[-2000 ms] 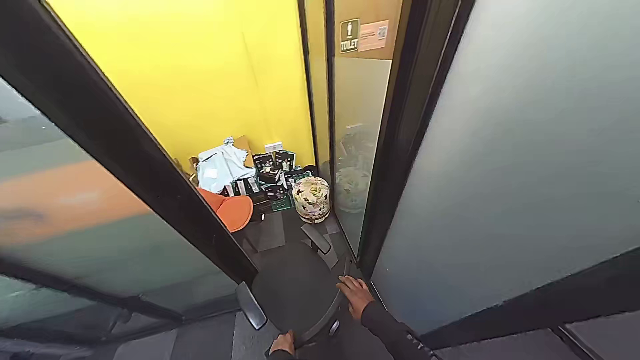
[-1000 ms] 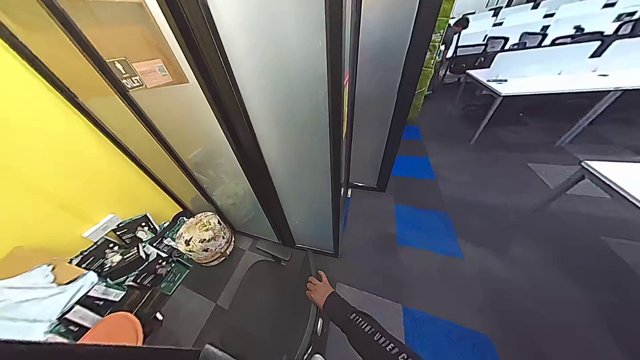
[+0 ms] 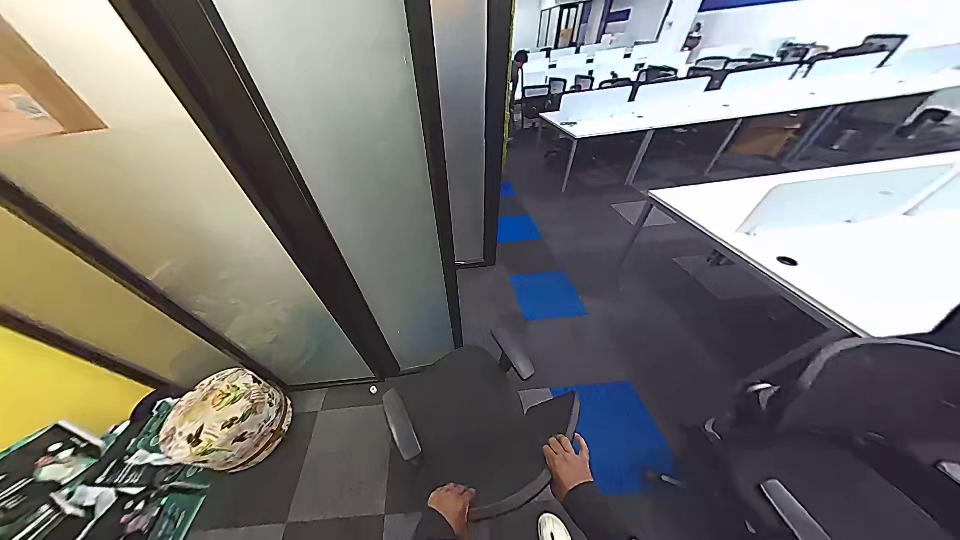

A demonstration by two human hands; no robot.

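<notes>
A black office chair (image 3: 469, 412) with two armrests stands below me, its seat facing away from me. My left hand (image 3: 452, 504) grips the left end of its curved backrest rim. Farther right on the same rim, my right hand (image 3: 568, 463) is closed around the edge. Both forearms wear dark sleeves. Part of a round white watch-like dial (image 3: 553, 526) shows at the bottom edge, between the forearms.
Frosted glass panels (image 3: 345, 172) in black frames rise ahead and left. A floral pouf (image 3: 225, 420) and green trays of loose items (image 3: 75, 487) lie left. Another office chair (image 3: 840, 450) stands right, near a white desk (image 3: 840, 247). A person (image 3: 518, 71) is far back.
The view has swung far to the right, from the yellow-walled corner to the open office. The chair has come out past the glass panels with my hands at its backrest.
</notes>
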